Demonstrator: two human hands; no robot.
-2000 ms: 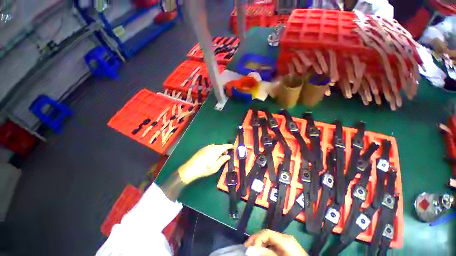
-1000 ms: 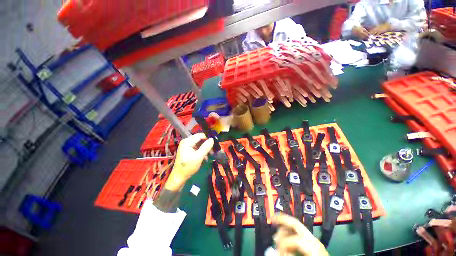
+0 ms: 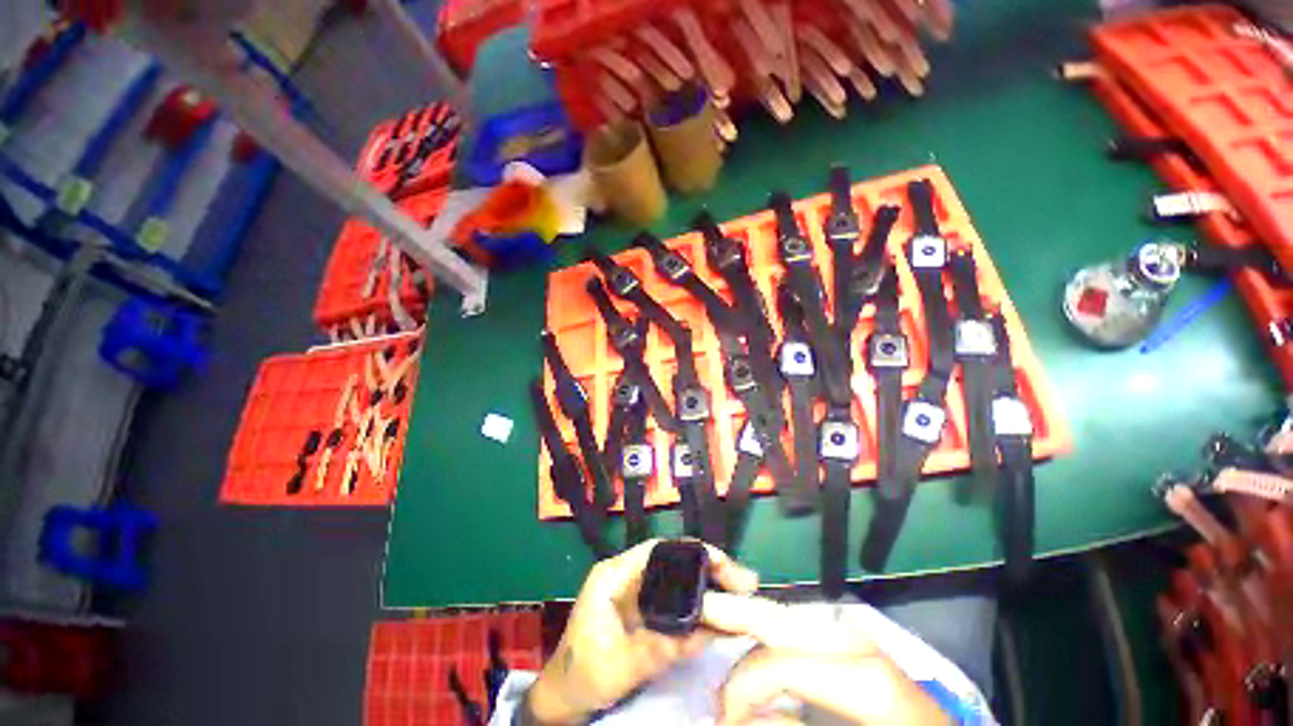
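My left hand (image 3: 603,645) holds a black smartwatch (image 3: 674,586) at the near edge of the bench, its dark screen facing up. My right hand (image 3: 801,660) is beside it, fingertips against the watch's right side; whether they pinch anything else is hidden. Beyond my hands, an orange-red tray (image 3: 1014,341) carries rows of black-strap watches. Many lie with the grey or silver sensor back (image 3: 840,438) up, and straps overhang the tray's near edge.
A small white square (image 3: 496,427) lies left of the tray. A clear bottle (image 3: 1113,305) and blue stick tool (image 3: 1188,315) are right. Brown cups (image 3: 624,173), a blue bin (image 3: 525,138) and stacked trays with pink straps stand behind. More trays are right, and below the bench at left.
My left hand has gone from the tray's back left to the near edge, now with a watch. My right hand has met it there. The view has shifted down.
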